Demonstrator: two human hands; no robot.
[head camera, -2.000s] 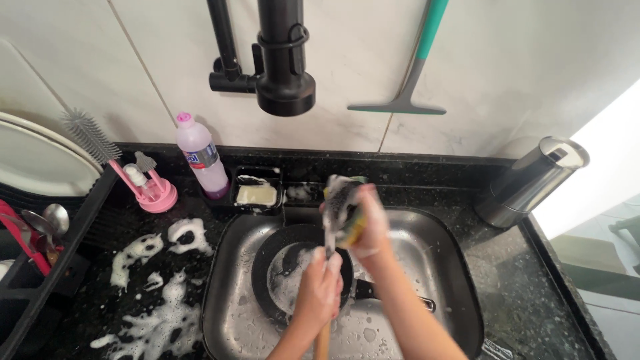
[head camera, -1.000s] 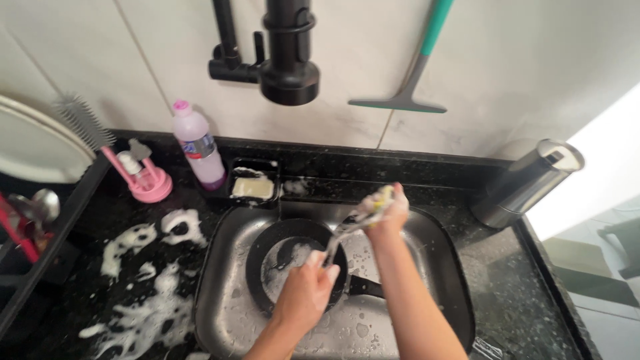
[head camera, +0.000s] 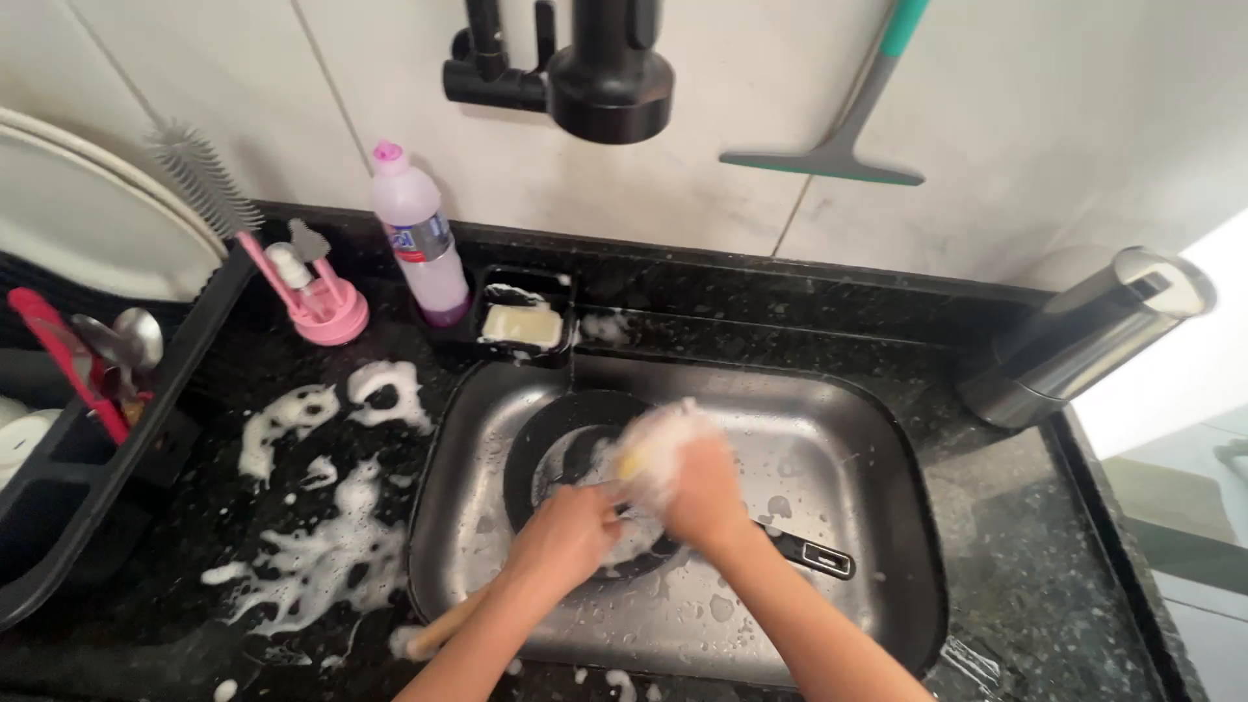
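Note:
My left hand (head camera: 573, 529) is closed around a utensil whose wooden handle (head camera: 447, 624) sticks out below my wrist, towards the counter edge. Its other end is hidden in foam and behind my hands. My right hand (head camera: 704, 487) grips a foamy sponge (head camera: 639, 460) with some yellow showing, blurred, against the utensil. Both hands are over a black frying pan (head camera: 526, 458) that lies in the steel sink (head camera: 829, 429), its handle (head camera: 824, 558) pointing right. Suds are inside the pan.
A black faucet (head camera: 611, 93) hangs above the sink. Behind it to the left are a soap bar (head camera: 523, 325), a pink-capped bottle (head camera: 419, 234) and a pink brush holder (head camera: 330, 314). A dish rack (head camera: 185, 390) stands left, a steel canister (head camera: 1072, 341) right. Foam (head camera: 331, 556) covers part of the counter.
My right hand with the sponge has come down and left, close to my left hand. The utensil's wooden handle now points to the lower left; two seconds ago it pointed straight down.

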